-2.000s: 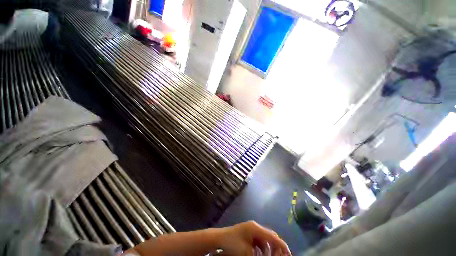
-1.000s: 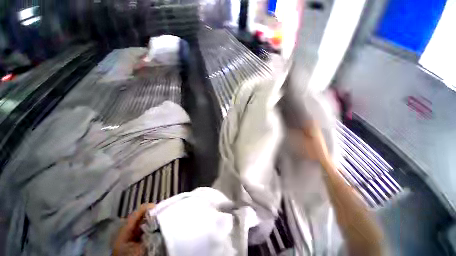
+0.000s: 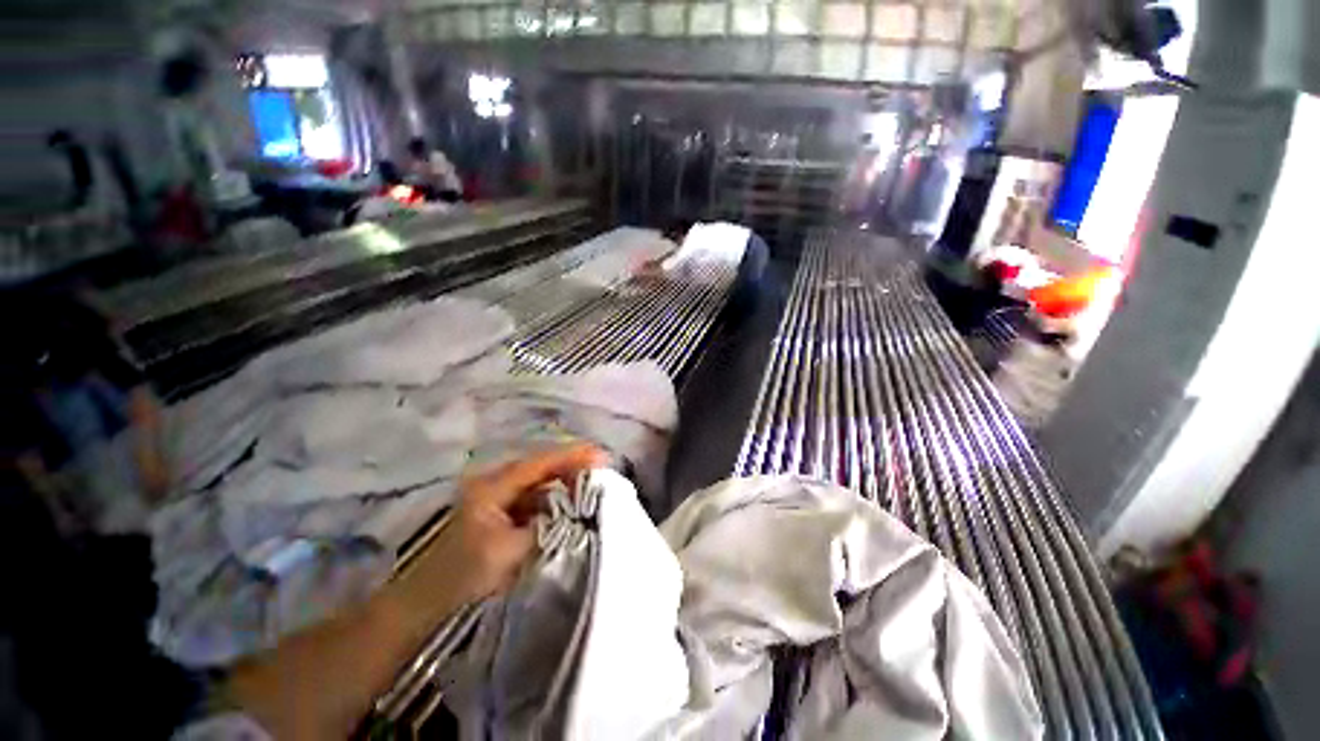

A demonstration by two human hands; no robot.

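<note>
A beige garment with a gathered edge and a white part [image 3: 630,608] hangs from my left hand [image 3: 492,528], near the bottom centre. My left hand is closed on its gathered edge. The rest of the garment [image 3: 854,608] spreads to the right, bunched in loose folds over the near end of the right metal-bar table. My right hand is not visible; the cloth or the picture's edge may hide it. More beige garments [image 3: 362,420] lie in a heap on the left metal-bar table, beyond and left of my left hand.
Metal-bar tables run away from me on the right [image 3: 898,391] and left [image 3: 623,322], with a dark gap between. White cloth [image 3: 712,246] lies farther along the left one. A person's arm [image 3: 145,434] shows at the left edge. A grey cabinet [image 3: 1180,275] stands at right.
The view has swung left and up. My left hand has lifted the white-edged garment higher. The cloth by my right hand has settled into a bunched spread, and that hand has gone out of sight.
</note>
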